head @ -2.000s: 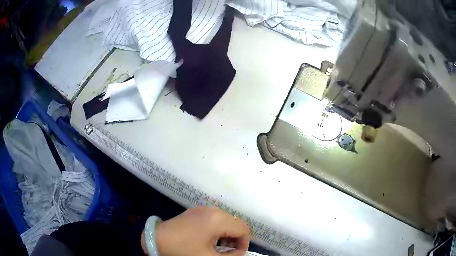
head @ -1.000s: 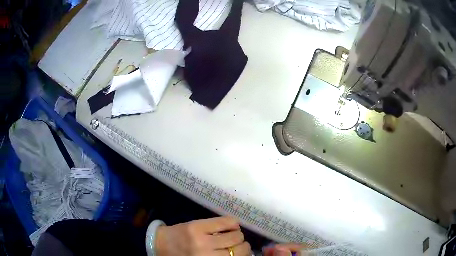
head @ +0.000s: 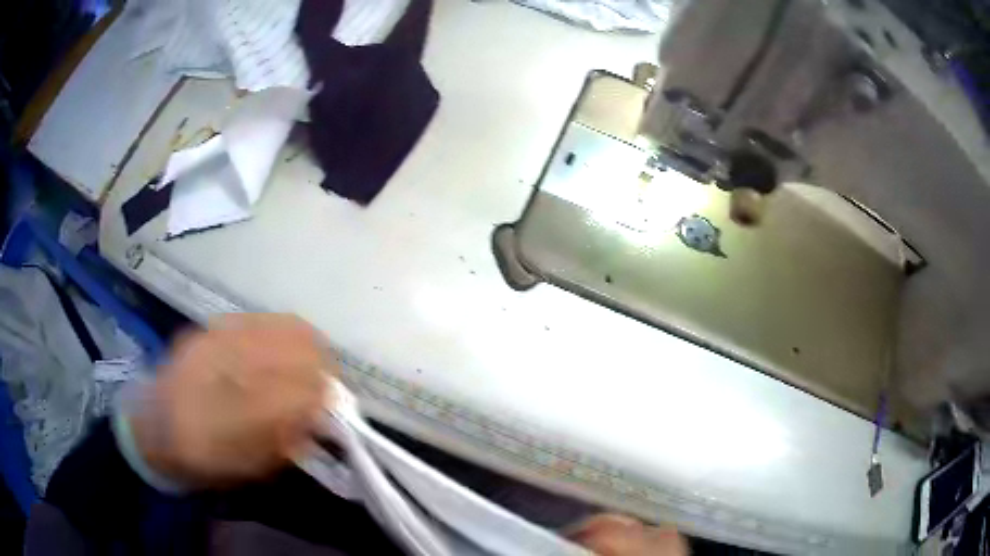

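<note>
A long white fabric strip (head: 467, 506), folded or doubled, stretches between my hands over the table's front edge. My left hand (head: 241, 396) is at the lower left, blurred, closed on the strip's left end. My right hand (head: 630, 536) shows only in part at the bottom edge, at the strip's other end; its grip is mostly cut off. The presser foot area (head: 664, 168) of the sewing machine is brightly lit, with no fabric seen under it.
A dark forked facing piece (head: 369, 109), white scraps (head: 223, 179) and striped fabric (head: 261, 43) lie at the upper left. The machine head (head: 749, 76) stands at the right. A blue tub (head: 98, 277) holds strips at the left. A phone (head: 948, 491) lies lower right.
My left hand has moved up and left and now holds the white strip over the table edge. The strip has come into view. The view has shifted, so the phone shows more.
</note>
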